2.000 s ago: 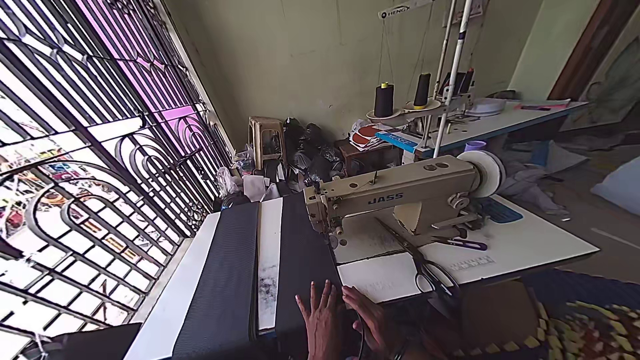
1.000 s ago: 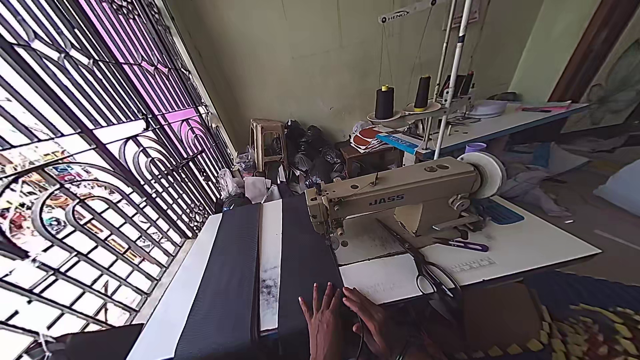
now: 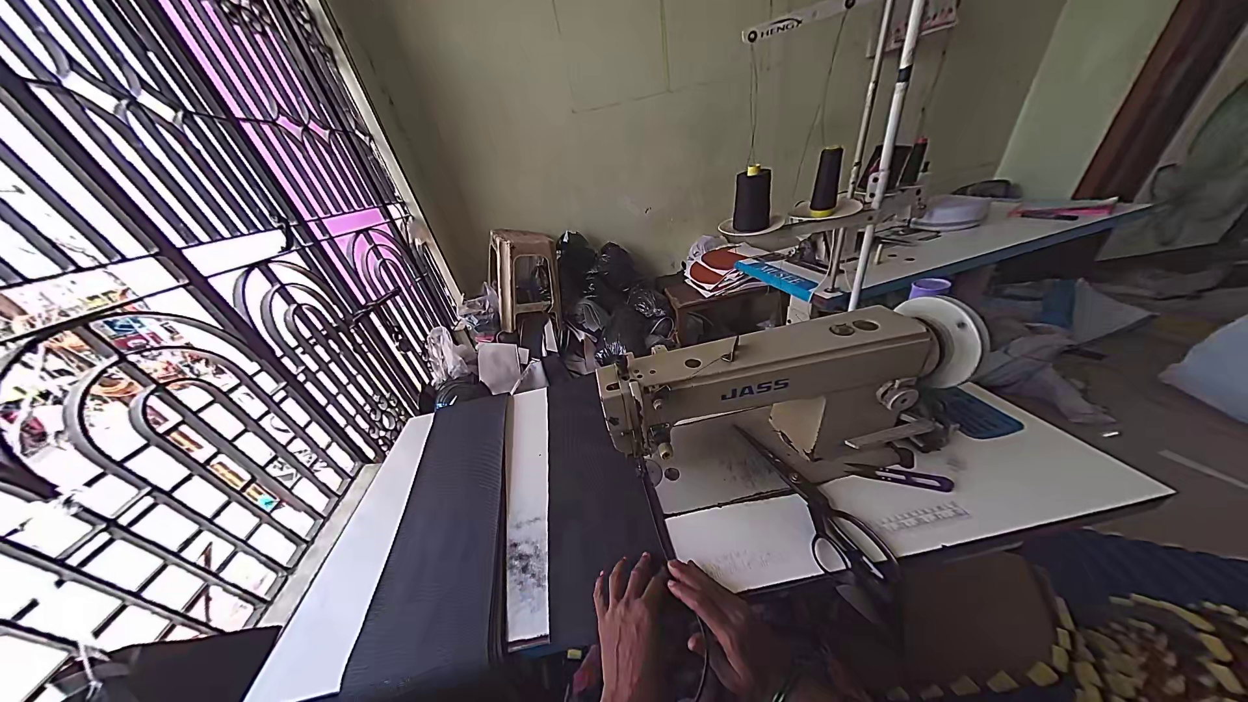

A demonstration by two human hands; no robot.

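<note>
A beige sewing machine (image 3: 770, 375) stands on a white table (image 3: 1053, 468). Dark fabric (image 3: 600, 478) runs under its needle area, its edge lined by a narrow dark strip (image 3: 655, 507). My left hand (image 3: 629, 609) rests flat on the fabric's near right part, fingers spread. Beside it, my right hand (image 3: 721, 619) has its fingertips at the strip, which hangs down past the palm; whether the fingers pinch it is hard to tell. A second dark fabric length (image 3: 434, 546) lies on the left. Between the two lengths the smudged white tabletop shows.
Large black-handled scissors (image 3: 829, 522) and small purple-handled snips (image 3: 907, 477) lie right of my hands. Black thread cones (image 3: 752, 200) stand behind the machine. A metal window grille (image 3: 195, 322) is at left. A stool (image 3: 524, 278) and black bags (image 3: 616, 292) are by the wall.
</note>
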